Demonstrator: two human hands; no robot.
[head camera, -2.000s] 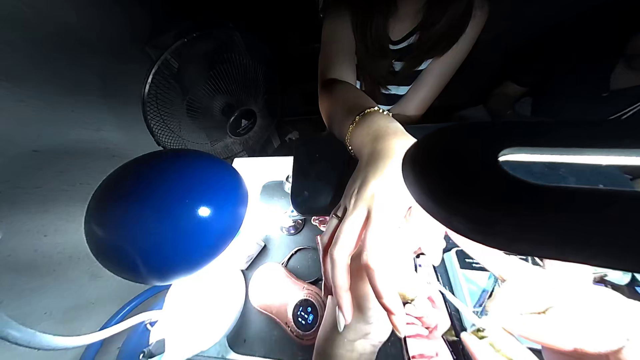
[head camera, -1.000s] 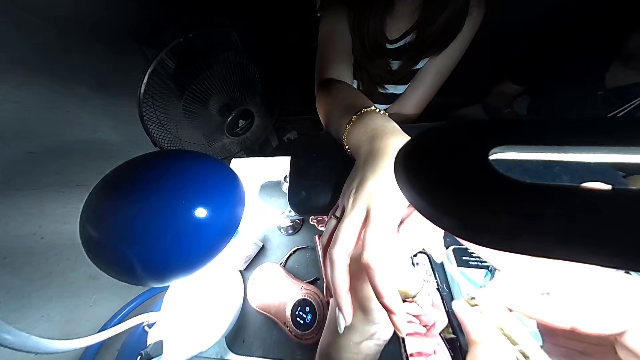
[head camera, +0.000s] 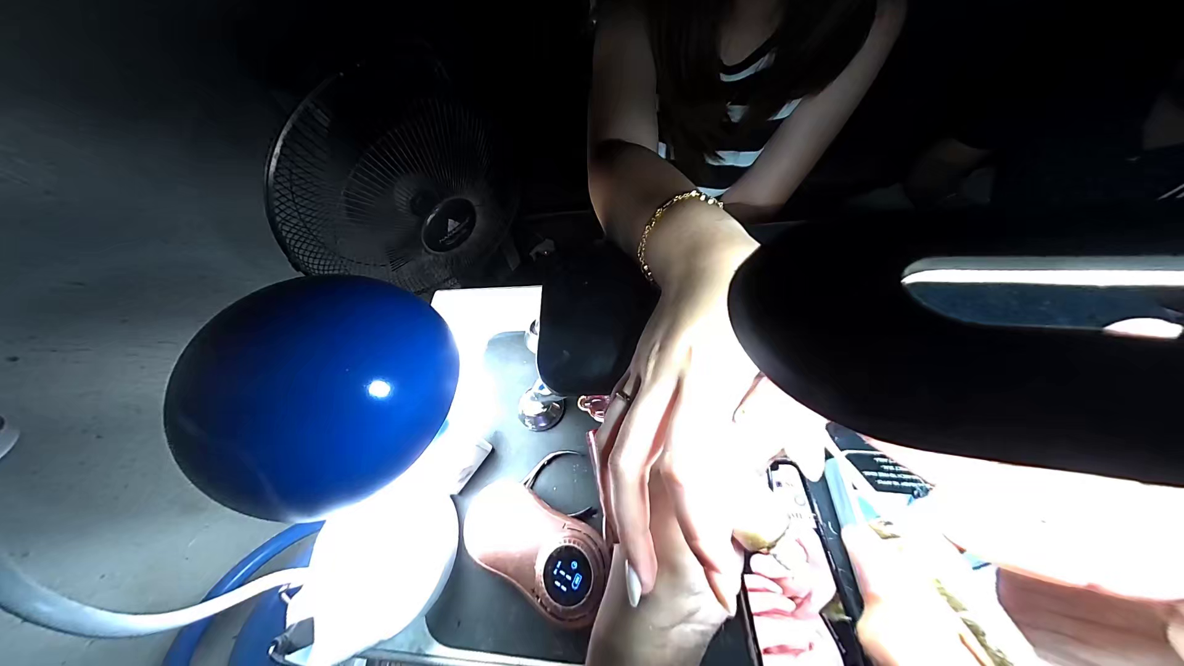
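Note:
My left hand (head camera: 661, 606) is low at the centre, palm side up, partly hidden under the other person's hand (head camera: 689, 398), which it supports. That hand has long pale nails, a ring and a gold bracelet (head camera: 655, 227). At the lower right, my right hand (head camera: 888, 583) is washed out by glare. It seems to hold a slender tool with a gold-coloured handle (head camera: 967, 622), whose thin end points up and left toward the other person's fingertips. Pink and white glossy pieces (head camera: 782, 606) lie between the hands; their kind cannot be told.
A blue lamp shade (head camera: 310, 398) and its bright white part stand at left, before a black fan (head camera: 388, 185). A rose-coloured device with a lit display (head camera: 536, 555) lies left of the hands. A large black lamp or frame (head camera: 832, 342) covers the right. A person sits opposite.
My right hand has shifted, and more of its palm side shows at the lower right. My left hand and the other person's hand stay in nearly the same place.

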